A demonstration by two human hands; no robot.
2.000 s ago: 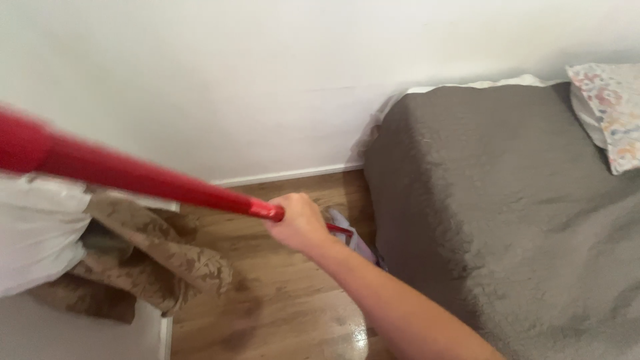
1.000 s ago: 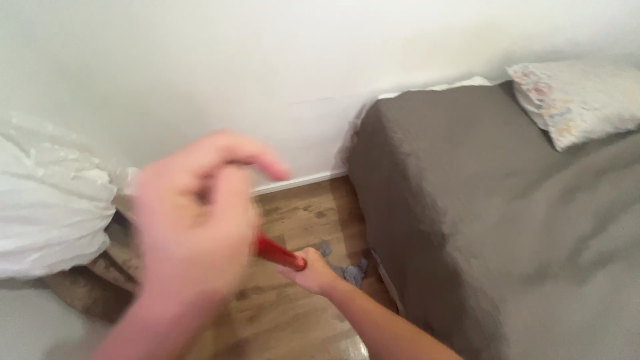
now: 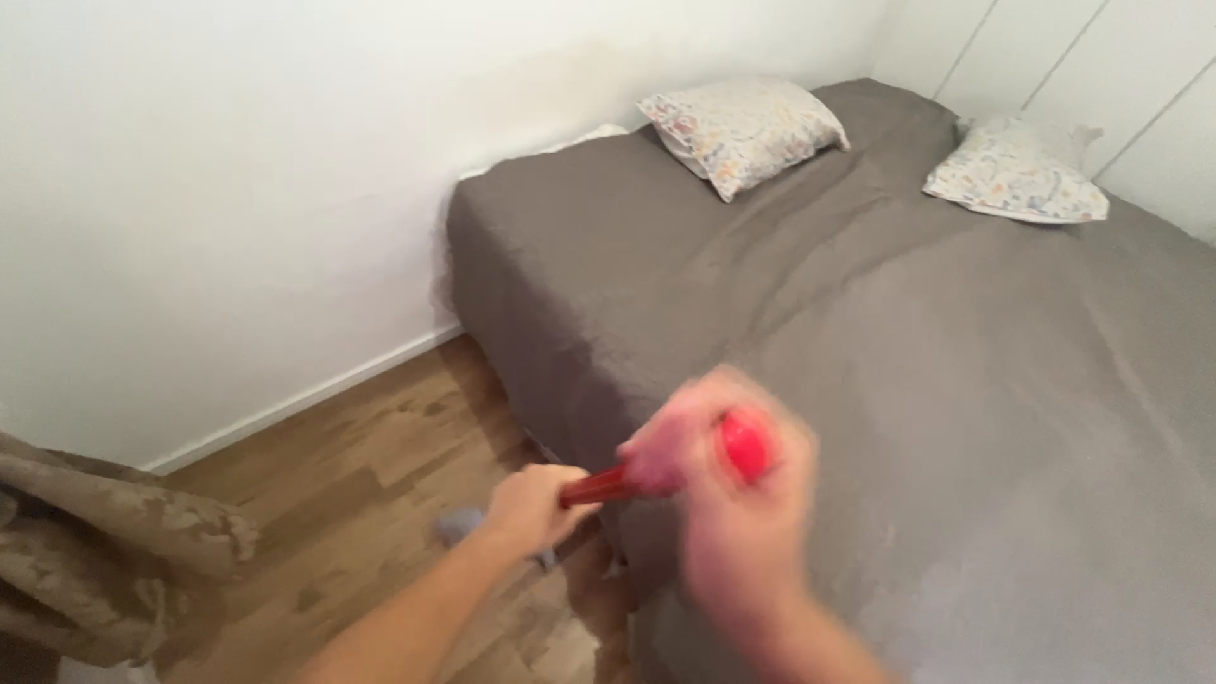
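Note:
A red pole [image 3: 598, 486] slants between my hands, its rounded upper end towards the camera. My left hand [image 3: 537, 508] is closed around the lower part of the pole. Nearer the camera, my right hand [image 3: 746, 484] grips the top, with the bright red end showing in its fist; this hand is blurred. Grey-blue cloth [image 3: 460, 524] lies on the wooden floor, partly hidden behind my left hand and forearm. How the pole joins the cloth cannot be seen.
A bed with a grey-brown cover [image 3: 855, 380] fills the right side, with two patterned pillows [image 3: 746, 133] [image 3: 1021, 171]. A white wall and its baseboard [image 3: 304, 404] run behind the floor. Brown patterned fabric [image 3: 85, 551] hangs at the left.
The pole's upper part, which reached to the upper left two seconds ago, now points right, towards the camera. Both hands now grip it. The view has swung right, bringing in a second pillow.

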